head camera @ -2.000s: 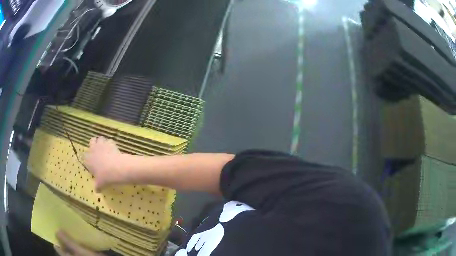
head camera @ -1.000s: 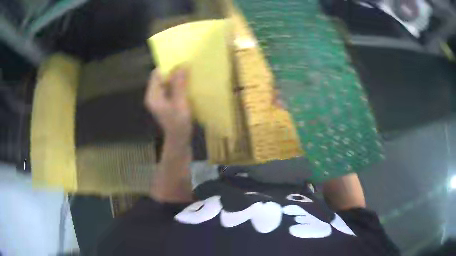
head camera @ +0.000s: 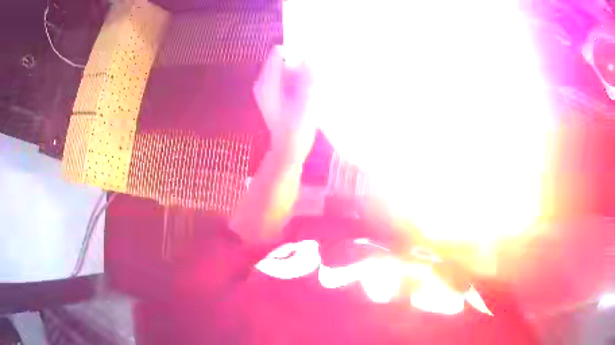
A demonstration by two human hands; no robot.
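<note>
A glowing LED board panel (head camera: 431,114) fills the centre right in the head view. It is lit so white and pink that its face and edges are lost. My left hand (head camera: 288,81) is raised at the panel's left edge, its fingers washed out by the glare. I cannot tell whether it grips the panel or the yellow sheet seen earlier. My right hand does not show; the glare covers the panel's lower right.
A yellow dotted board face (head camera: 116,101) stands at the left, beside a rack of standing board edges (head camera: 192,168). More board edges (head camera: 219,34) stand behind. A pale surface (head camera: 44,215) lies at the far left, with a thin cable. A white-rimmed round object (head camera: 602,64) shows at the right edge.
The panel, green and unlit a second ago, now glows white and pink and tints the scene. My left hand has moved right to its edge. The yellow sheet can no longer be made out.
</note>
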